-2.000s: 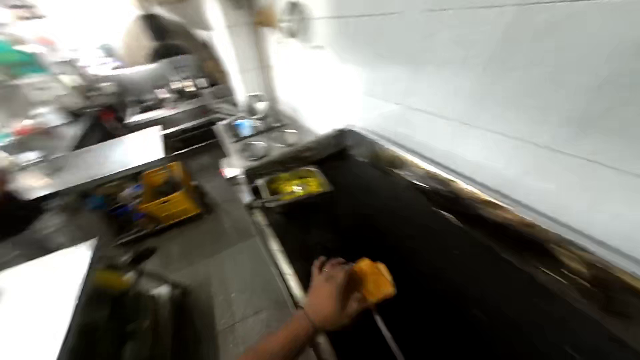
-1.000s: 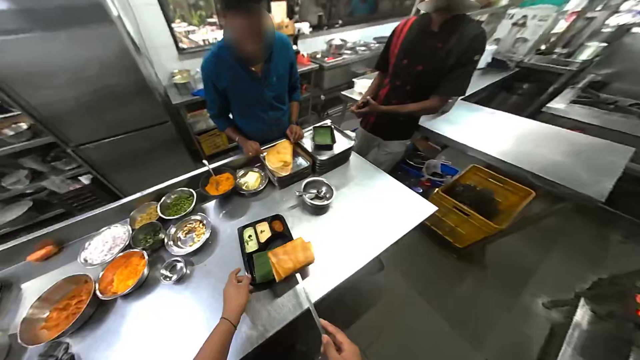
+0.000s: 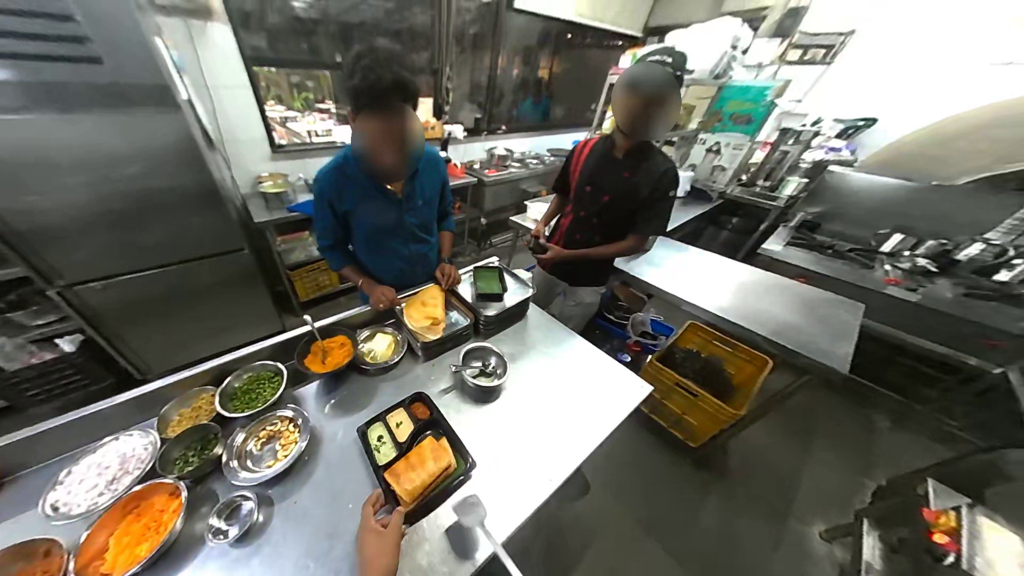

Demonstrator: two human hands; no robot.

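A folded golden dosa lies in the large section of a black compartment tray, on a bit of green leaf. Small sections of the tray hold pale green, cream and orange-red chutneys. My left hand grips the tray's near left corner, thumb and fingers at its rim. Right of the tray, a metal spatula points up from the bottom edge, its blade just over the steel counter. My right hand is out of view, so its hold on the spatula handle is hidden.
Bowls of grated carrot, chopped onion, green herbs and cashews stand left. A steel pot sits beyond the tray. Two people stand across the counter, one touching a tray with a dosa. A yellow crate stands right.
The view has swung from the dark griddle to the counter. The dosa, held over the griddle and then on the spatula above the tray, now lies in the tray. My right hand has left view.
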